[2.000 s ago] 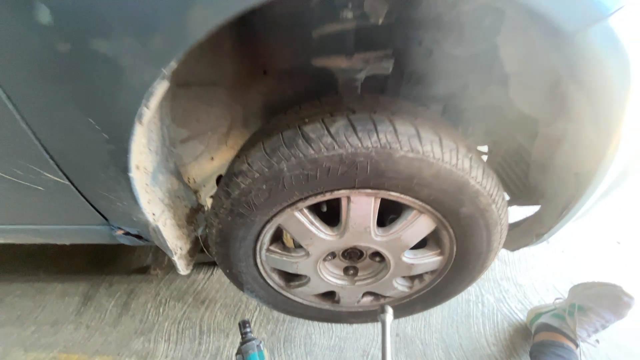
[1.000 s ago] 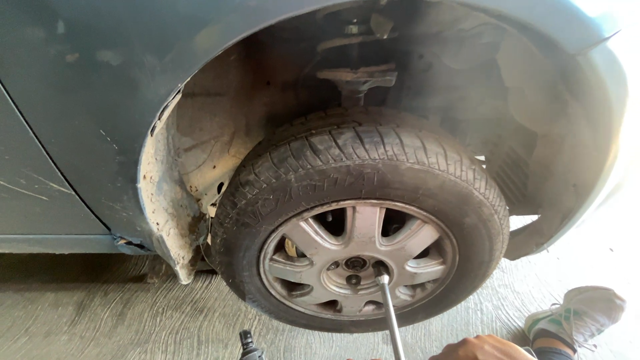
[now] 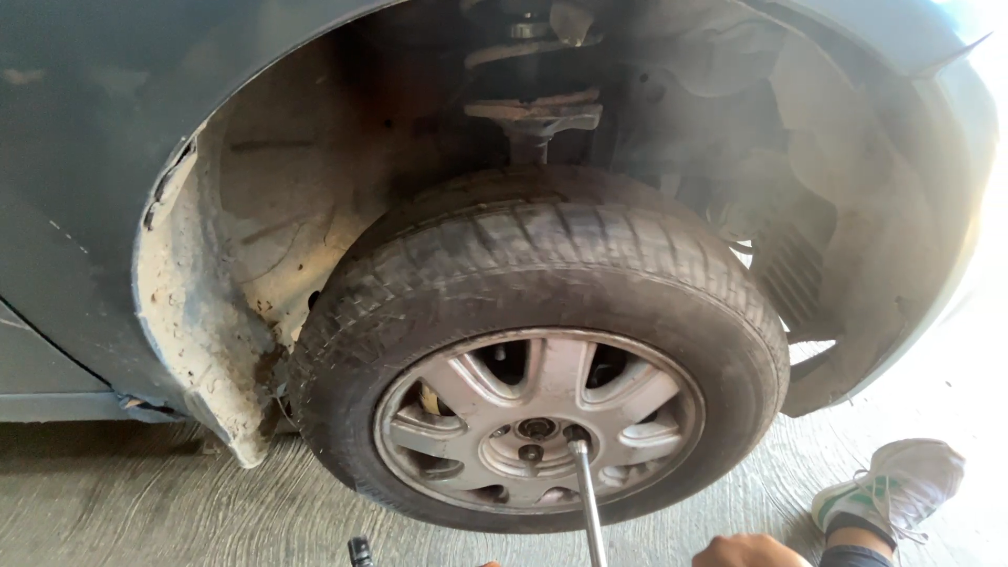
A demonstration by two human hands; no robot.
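A car wheel with a silver alloy rim [image 3: 559,370] and worn black tire [image 3: 535,299] sits in the wheel arch. The socket end of a chrome wrench [image 3: 587,492] rests at a lug recess right of the hub centre; its shaft runs out of the bottom edge. My right hand [image 3: 748,551] shows partly at the lower edge, right of the shaft, fingers curled; what it holds is hidden. A sliver of skin left of the shaft appears to be my left hand [image 3: 490,564], the rest out of view. The dark nose of a tool [image 3: 360,551] stands at lower left.
The blue-grey fender [image 3: 87,157] arches over the wheel, with a damaged lower rear edge [image 3: 197,339]. Strut parts [image 3: 535,118] show inside the arch. A foot in a white and green sneaker [image 3: 898,488] is on the grooved concrete floor [image 3: 157,504] at right.
The wrench's socket end has moved up from the rim's lower edge to the lug recess beside the hub. My right hand has come into view at the bottom.
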